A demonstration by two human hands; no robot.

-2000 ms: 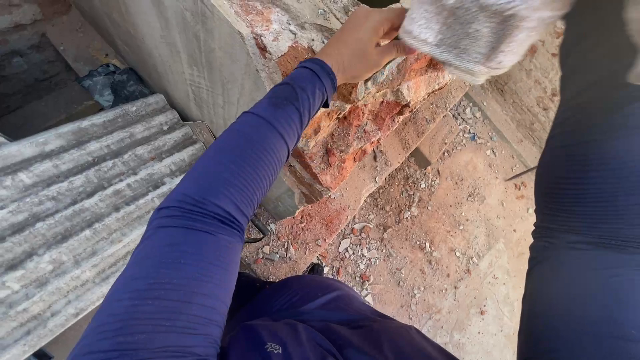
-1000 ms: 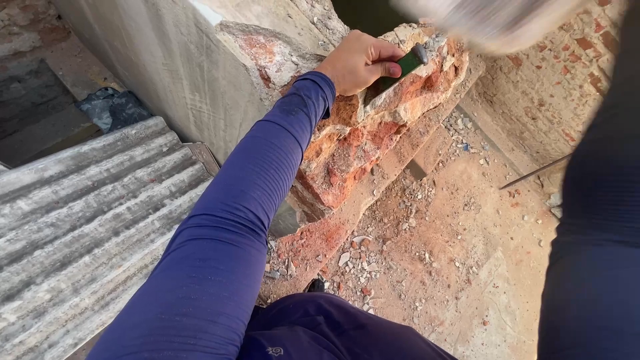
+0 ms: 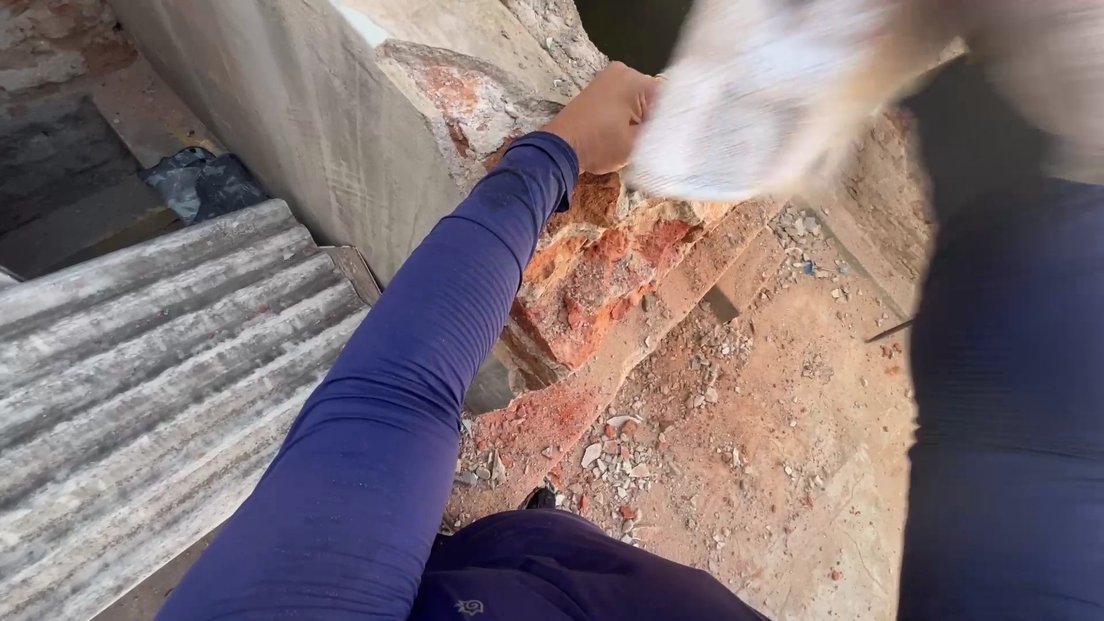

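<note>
My left hand (image 3: 608, 116), in a blue sleeve, is closed at the broken upper edge of a masonry wall (image 3: 604, 285), where red brick and mortar show. The whitish object in front covers its fingertips and the green chisel in its grip. That whitish block-like object (image 3: 742, 112) is strongly blurred, so its kind is unclear. My right hand (image 3: 1022, 69) is a blur at the upper right, at the far end of the whitish object, and appears to hold it. Its dark blue sleeve runs down the right edge of the view.
Grey corrugated sheets (image 3: 172, 371) lie at the left, beside a smooth grey wall face (image 3: 319, 129). A dark plastic bag (image 3: 207, 185) lies behind them. Rubble (image 3: 621, 457) covers part of the dusty floor. A thin dark rod (image 3: 890, 330) pokes out near my right sleeve.
The whitish object was over my left hand's fingertips two seconds ago, then higher and clear of them, showing the green chisel. Now it has come down and hides the chisel again.
</note>
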